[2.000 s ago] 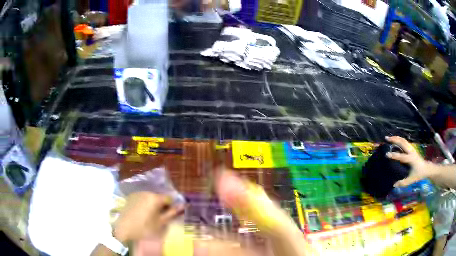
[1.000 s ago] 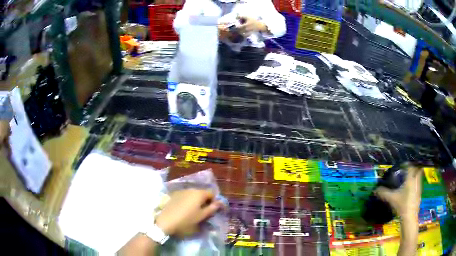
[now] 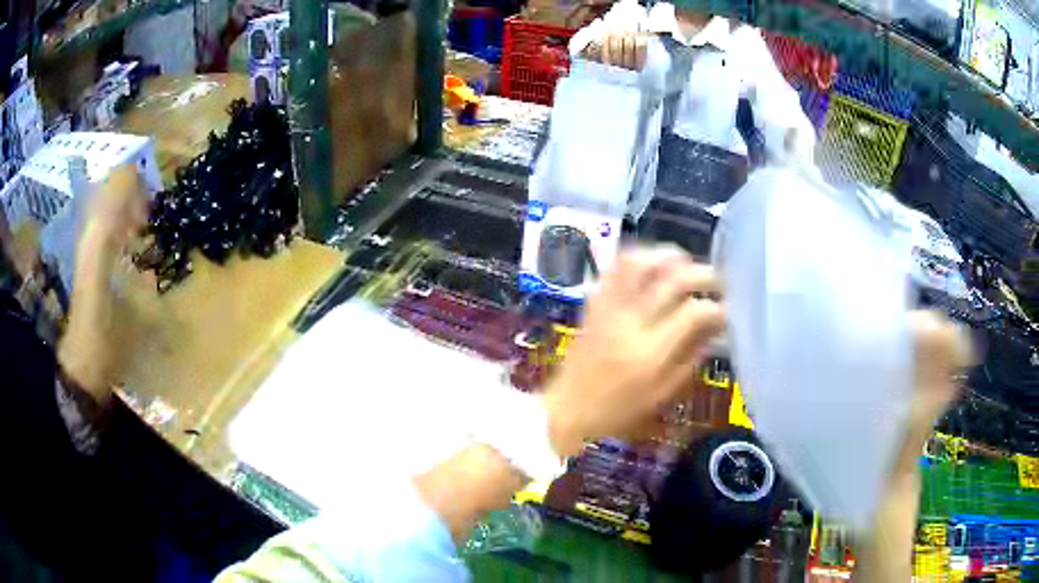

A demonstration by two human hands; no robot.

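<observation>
My left hand [image 3: 638, 342], with a white wrist band, has its fingertips at the left edge of a milky poly bag [image 3: 815, 330]. My right hand [image 3: 940, 364], blurred and partly hidden, is at the bag's right edge. The bag is held up and spread between them. A black portable speaker [image 3: 712, 512] stands below, its round end with a pale ring facing up; it is not in either hand. The white stack of poly bags [image 3: 353, 410] lies left, partly behind my left forearm. An open retail box [image 3: 570, 251] stands ahead, flap up.
Black cables [image 3: 228, 194] lie heaped on the tan bench [image 3: 251, 330] at left, beside a green post [image 3: 310, 125]. Another person's arm [image 3: 103, 273] reaches in at far left. A person in white [image 3: 763, 91] is opposite, a hand at the box flap. Red and yellow crates [image 3: 860, 137] stand behind.
My left hand has lifted from beside the stack, and a bag is now up between both hands. My right hand has let go of the speaker, which now sits nearer the middle. The view has turned left.
</observation>
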